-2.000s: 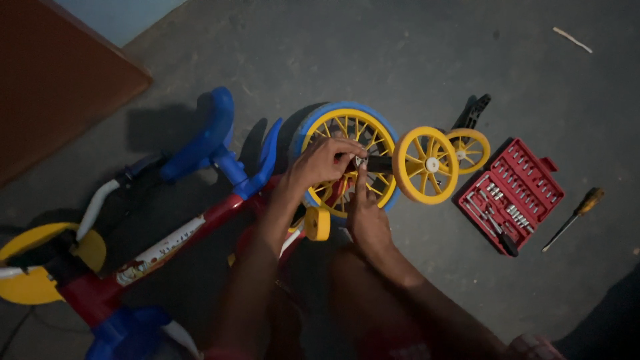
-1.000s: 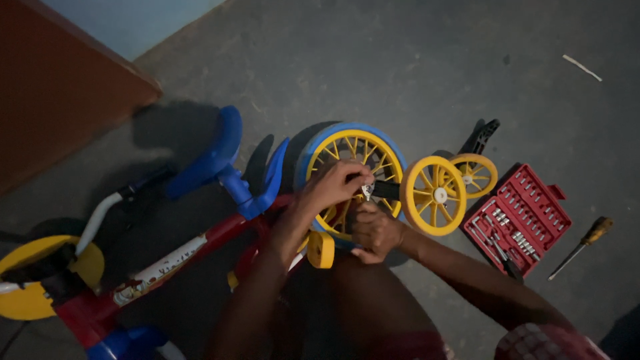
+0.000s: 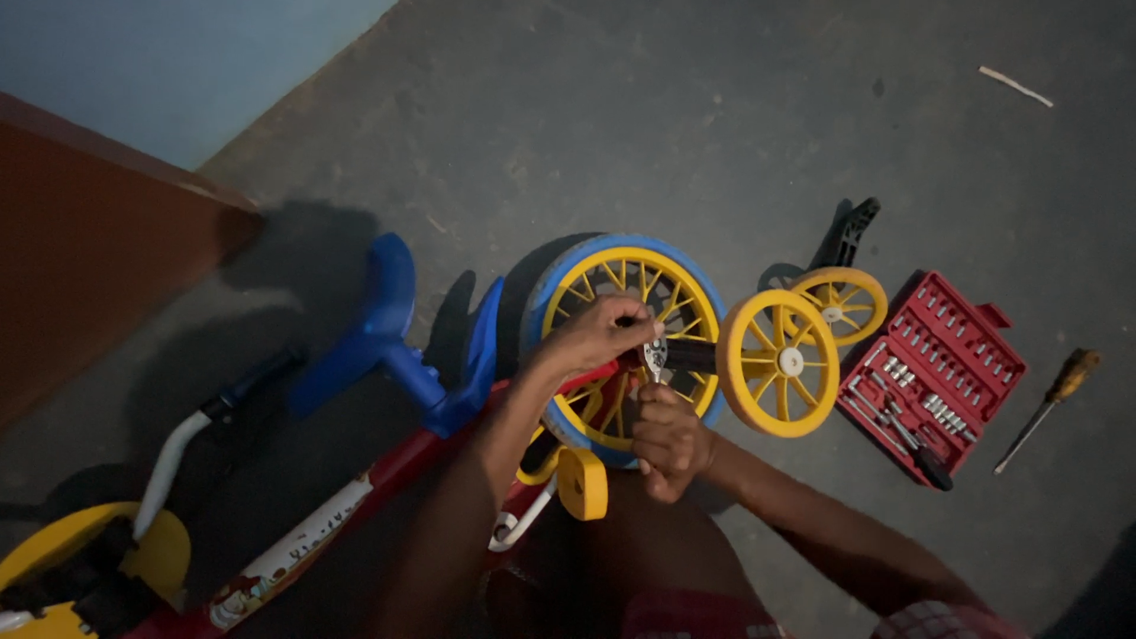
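A child's bicycle with a red frame (image 3: 408, 461) lies on its side on the floor. My right hand (image 3: 670, 439) is closed around the handle of a ratchet wrench (image 3: 655, 355), whose head sits at the hub of the rear wheel (image 3: 626, 244) with its blue tire and yellow spokes. At the ratchet's head are the fingertips of my left hand (image 3: 603, 333); whether they grip it or only touch it, I cannot tell. A black bracket (image 3: 694, 356) runs from the hub to a yellow training wheel (image 3: 790, 362). The fastener under the ratchet is hidden.
Beyond the training wheel lie a second yellow training wheel (image 3: 834, 311) with a black bracket (image 3: 856, 231), an open red socket set case (image 3: 932, 382) and a screwdriver (image 3: 1052, 404). The blue seat (image 3: 382, 328) and a yellow pedal (image 3: 582, 484) stick out. A brown block-like surface (image 3: 106, 257) stands left.
My right hand has moved down from the hub and now holds the ratchet's handle, its head showing clearly. My left hand remains at the hub.
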